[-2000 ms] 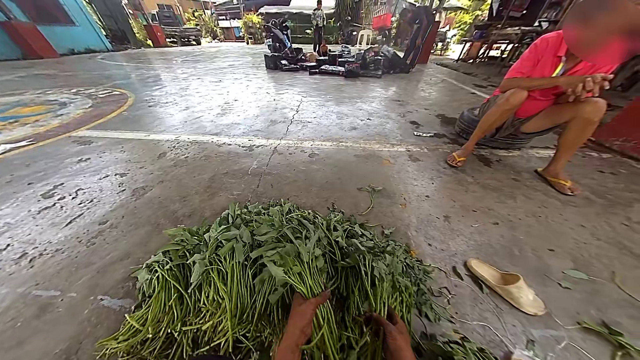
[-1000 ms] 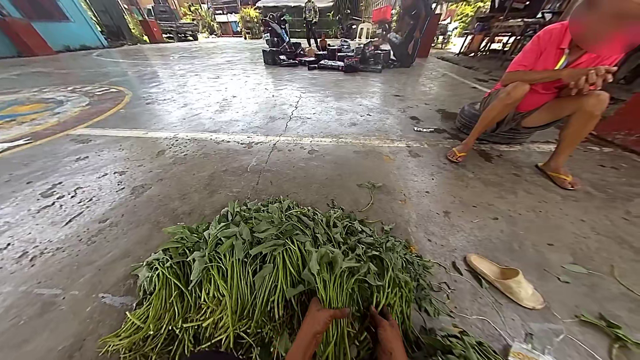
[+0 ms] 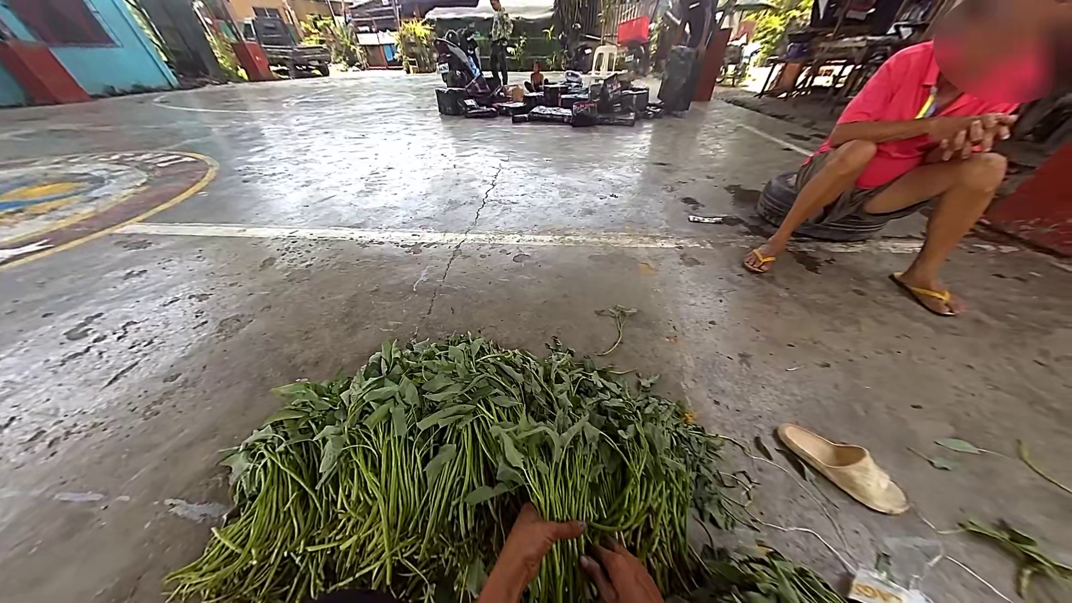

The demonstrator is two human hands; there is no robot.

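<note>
A large heap of leafy green vegetable stems [image 3: 402, 452] lies on the concrete at the bottom centre, leaves away from me and cut stems toward me. My left hand [image 3: 528, 544] is around stems at the heap's near side, its thumb pointing right across them. Just to its right, my right hand [image 3: 620, 574] touches the same stems with bent fingers. The stems between the hands stand roughly upright. Leaves and stems hide some of the fingertips on both hands.
A beige slipper [image 3: 842, 467] and a clear plastic bag [image 3: 900, 569] lie at right, near white string and loose leaves. A person [image 3: 896, 126] sits on a tire [image 3: 779, 201] at the upper right. Dark objects [image 3: 578, 105] are piled farther back.
My hands have shifted slightly right along the near side of the heap. The seated person stays on the tire.
</note>
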